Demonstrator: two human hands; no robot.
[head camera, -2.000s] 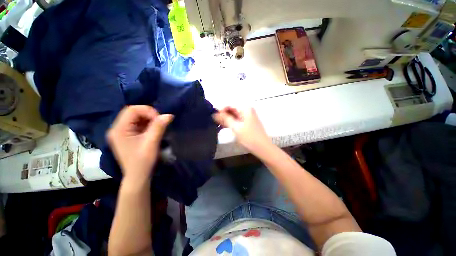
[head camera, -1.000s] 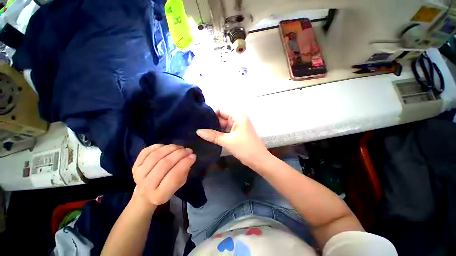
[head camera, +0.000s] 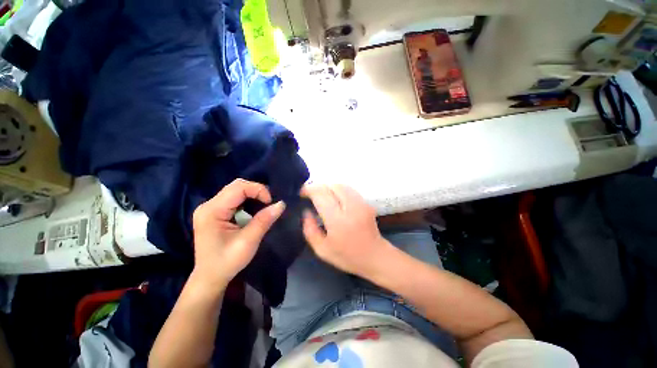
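Note:
A large navy garment (head camera: 137, 93) is heaped on the machine table left of the needle, and its near end hangs over the table's front edge. My left hand (head camera: 234, 226) pinches a dark part of the garment between thumb and fingers. My right hand (head camera: 342, 226) holds the dark edge just to the right, close to my left fingertips. The fold between the hands is partly hidden by the fingers. Shinier blue lining (head camera: 256, 86) shows beside the lit needle area.
The sewing machine head (head camera: 533, 36) spans the top, with a neon tag (head camera: 259, 39) by the needle. A lit phone (head camera: 436, 72), snips (head camera: 544, 100) and black-handled scissors (head camera: 617, 108) lie to the right. Another machine (head camera: 29, 151) stands left. Dark fabric (head camera: 598, 251) lies at the right.
Both hands have come closer together over the garment's near end. Since a second ago, my right hand has moved down and the cloth between the hands has been bunched and turned.

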